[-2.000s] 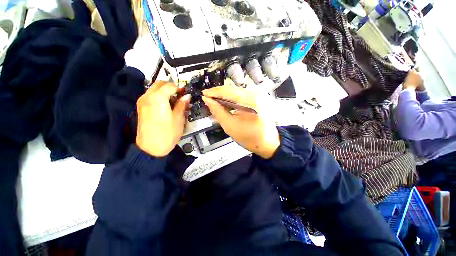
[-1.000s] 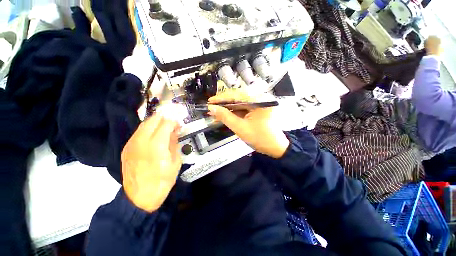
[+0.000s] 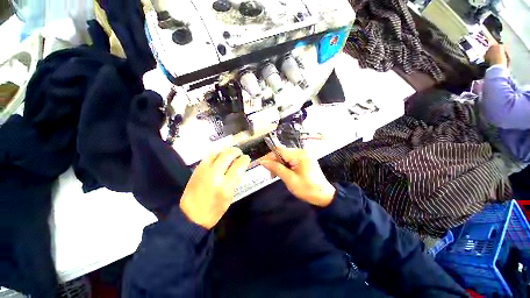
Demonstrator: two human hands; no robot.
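Observation:
The white overlock machine (image 3: 255, 29) with a blue end panel stands in front of me. Below its head is a dark needle area (image 3: 226, 99). My left hand (image 3: 215, 185) is at the machine's front edge, fingers bent together by a dark opening (image 3: 254, 148); whether it grips anything is hidden. My right hand (image 3: 301, 174) is close to its right and holds dark thin tweezers (image 3: 275, 146) pointing up toward the machine. Dark metal parts (image 3: 292, 129) show right of the opening. Any thread is too fine to see.
Navy fabric (image 3: 107, 122) is heaped left on the white table (image 3: 93, 233). Brown striped fabric (image 3: 418, 169) is heaped right. A blue crate (image 3: 479, 247) is lower right. A person's lilac sleeve (image 3: 504, 102) and hand are at the far right. Small pale pieces (image 3: 364, 107) lie on the table.
Both hands have moved from the needle area down to the front edge. The tweezers have turned from lying level to pointing up. The front opening and dark parts at its right are now more exposed.

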